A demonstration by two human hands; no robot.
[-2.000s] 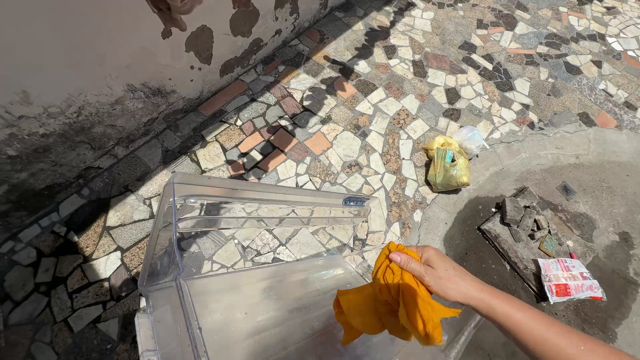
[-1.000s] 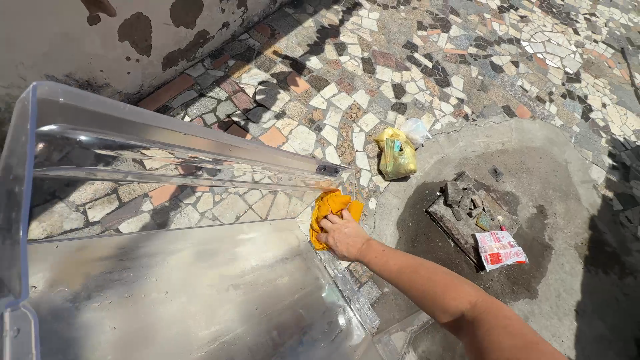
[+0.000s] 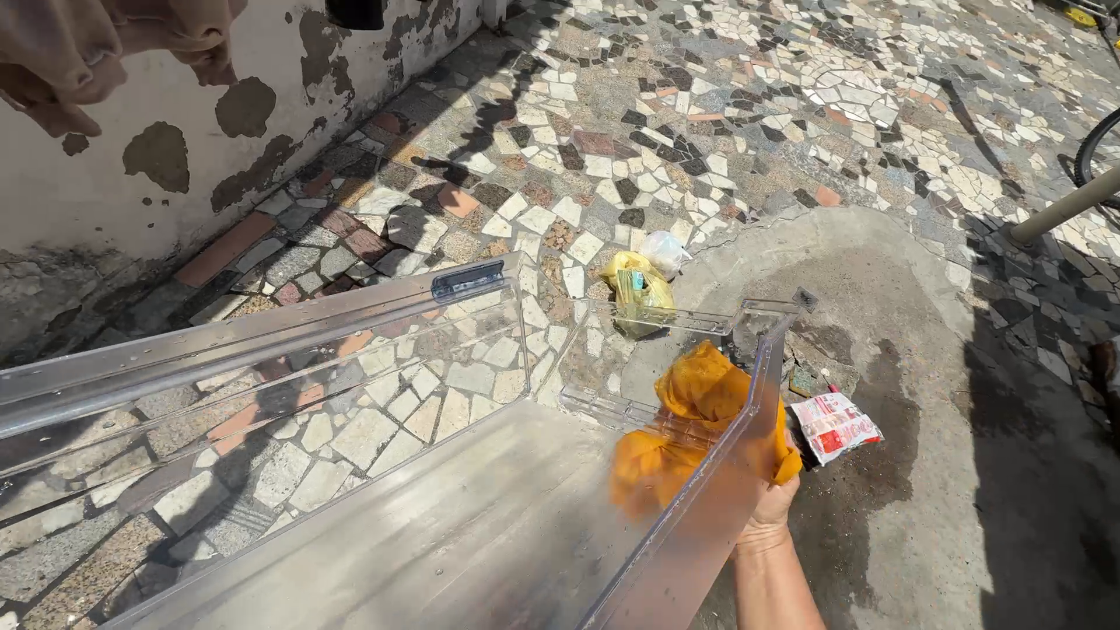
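Note:
A clear plastic drawer-like bin (image 3: 437,525) fills the lower left and middle, its rim wet with drops and its floor cloudy. My right hand (image 3: 772,507) is at the bin's right wall, holding an orange cloth (image 3: 700,385). The cloth lies against the end and right side of the bin, partly seen through the clear plastic. Most of my fingers are hidden behind the cloth and wall. My left hand is out of view.
Beyond the bin, a knotted yellow plastic bag (image 3: 639,289) touches a white bag (image 3: 665,252). A red and white packet (image 3: 836,426) lies on wet concrete (image 3: 875,297). A peeling wall (image 3: 184,210) borders the mosaic paving; a pole (image 3: 1063,208) and part of a wheel (image 3: 1085,153) are at right.
My right hand and the orange cloth have moved from the bin's far corner to its right wall. The bin's far end and right wall now show more fully.

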